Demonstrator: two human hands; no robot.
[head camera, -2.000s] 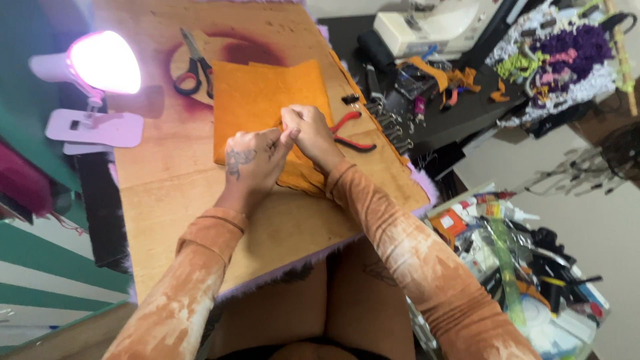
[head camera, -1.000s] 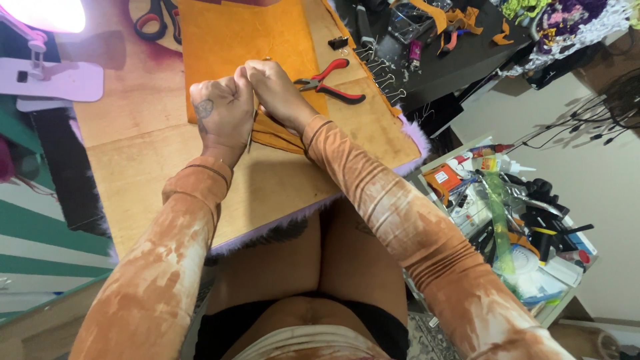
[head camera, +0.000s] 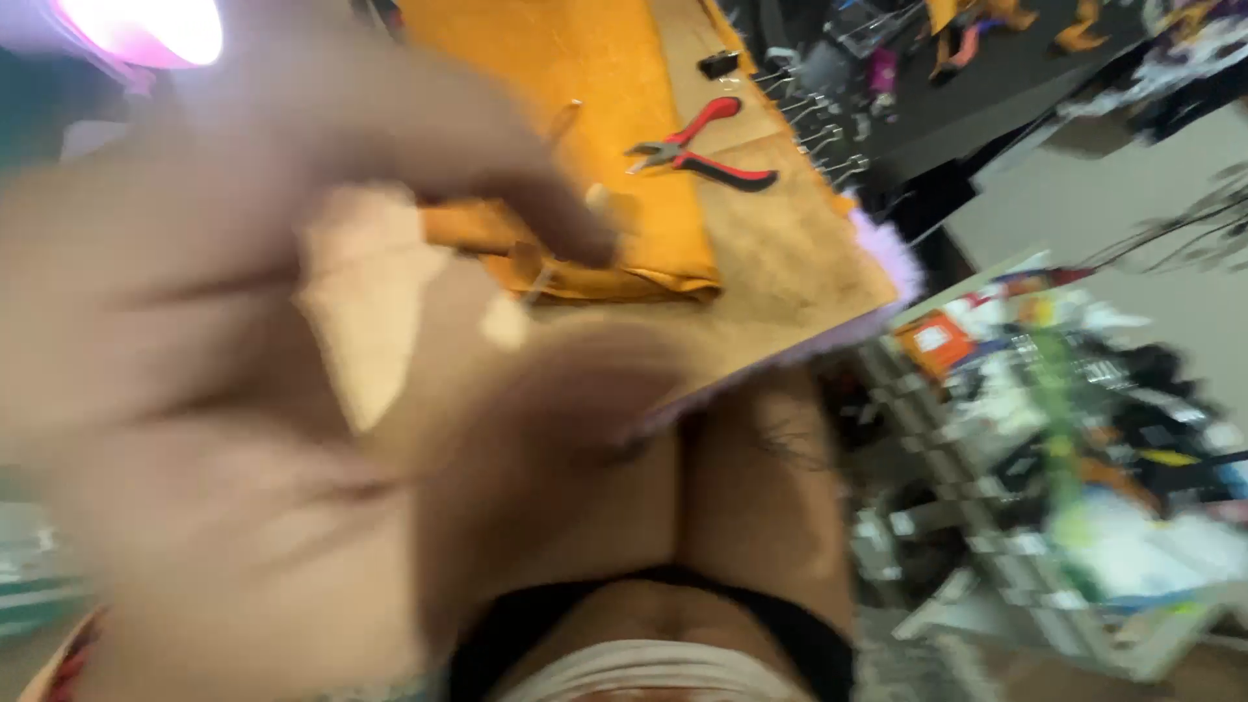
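My left hand looms large and badly blurred close to the camera, across the left half of the view. Its fingers are bent and spread from the thumb, with bare wooden board showing through a gap; no held object can be made out. Beyond it lies a folded piece of orange suede-like leather, partly covered by the hand. Red-and-black handled pliers rest with their open jaws on the leather and their handles over the board. My right hand is out of view.
A lit lamp stands at the upper left. Binder clips line the board's right side, beside a black clip. Lilac fur trims the board's edge. A cluttered cart stands at the lower right.
My hands were together over the leather in both earlier frames. Now they are apart: the left has come up close to the camera, and the right has left the view.
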